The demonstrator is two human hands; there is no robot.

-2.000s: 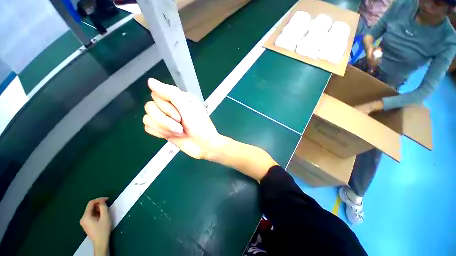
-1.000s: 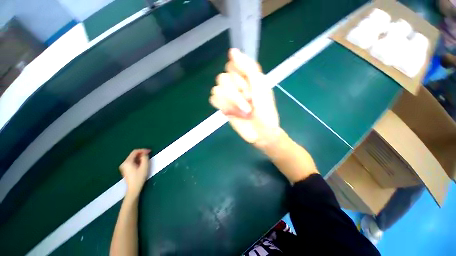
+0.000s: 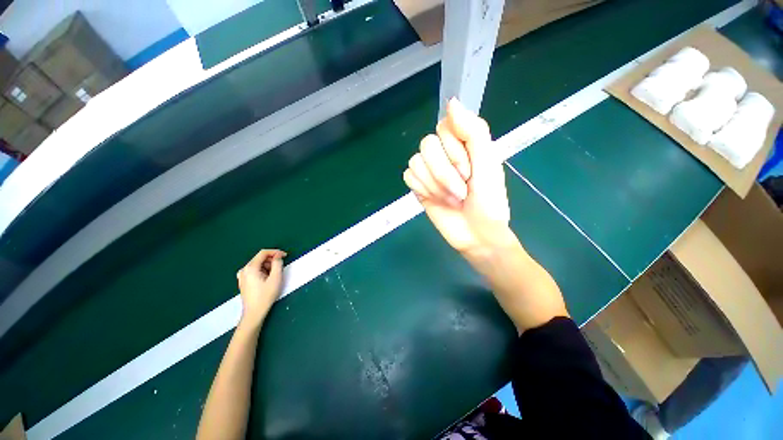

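My right hand (image 3: 459, 185) is closed into a loose fist in front of the upright post (image 3: 469, 53), above the side rail (image 3: 343, 243). Nothing shows in it. My left hand (image 3: 261, 279) rests at the rail farther left, its fingers curled over the edge of the conveyor belt (image 3: 318, 180). No object shows in it. The green benchtop (image 3: 403, 318) lies below both hands. White oval units (image 3: 708, 110) lie in rows on a tan cardboard sheet (image 3: 620, 88) at the upper right.
Open cartons (image 3: 687, 301) stand beside the bench at the lower right, with part of a person's leg and shoe (image 3: 650, 419) near them. More cardboard (image 3: 549, 19) lies beyond the post. Stacked brown boxes (image 3: 64, 73) stand at the far upper left.
The view has swung left, so bench, post and cartons sit farther right. The neighbouring person has mostly left the picture. Both hands keep nearly the same pose and place at the rail.
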